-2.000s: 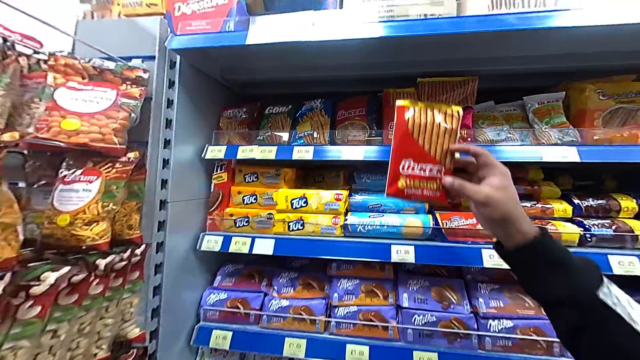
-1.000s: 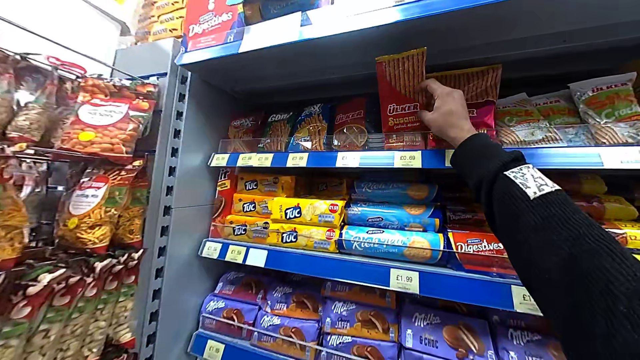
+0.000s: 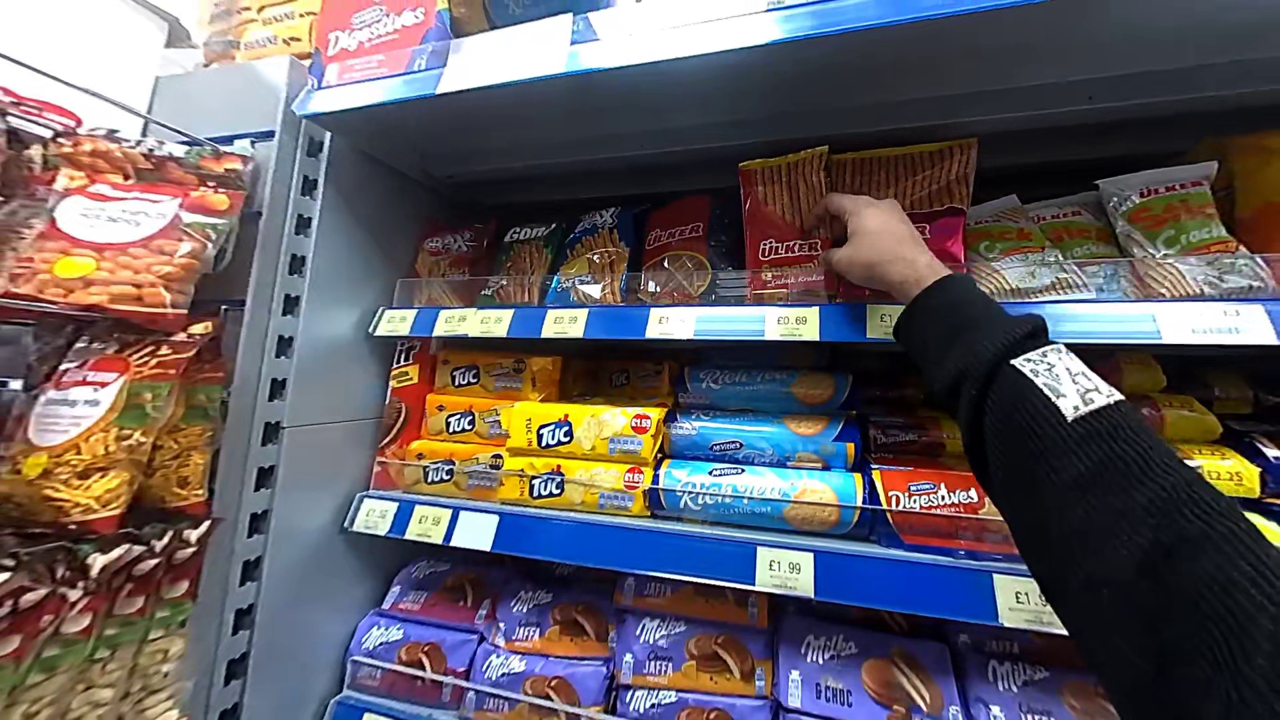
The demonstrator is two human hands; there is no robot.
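Note:
My right hand (image 3: 880,243), in a black knitted sleeve, reaches in from the right to the upper snack shelf. Its fingertips are at the right edge of a red Ülker stick-cracker packet (image 3: 786,215), which stands upright behind the clear shelf lip. Whether the fingers still grip it cannot be told. Behind the hand stands a wider packet of stick crackers (image 3: 915,170) with a pink-red lower part. Left of the red packet is another red Ülker packet (image 3: 677,235); to the right are white and green Ülker cracker packets (image 3: 1170,215). My left hand is out of view.
A blue shelf edge (image 3: 620,324) with price tags runs below the snacks. Under it lie yellow TUC packets (image 3: 585,430) and blue Rich Tea rolls (image 3: 760,495), then purple Milka packs (image 3: 690,650). A grey upright (image 3: 270,400) and hanging nut bags (image 3: 110,240) stand left.
Two seconds ago my right hand held the red packet up in front of the shelves. The packet has moved back onto the upper shelf, lower behind the clear lip than one second ago.

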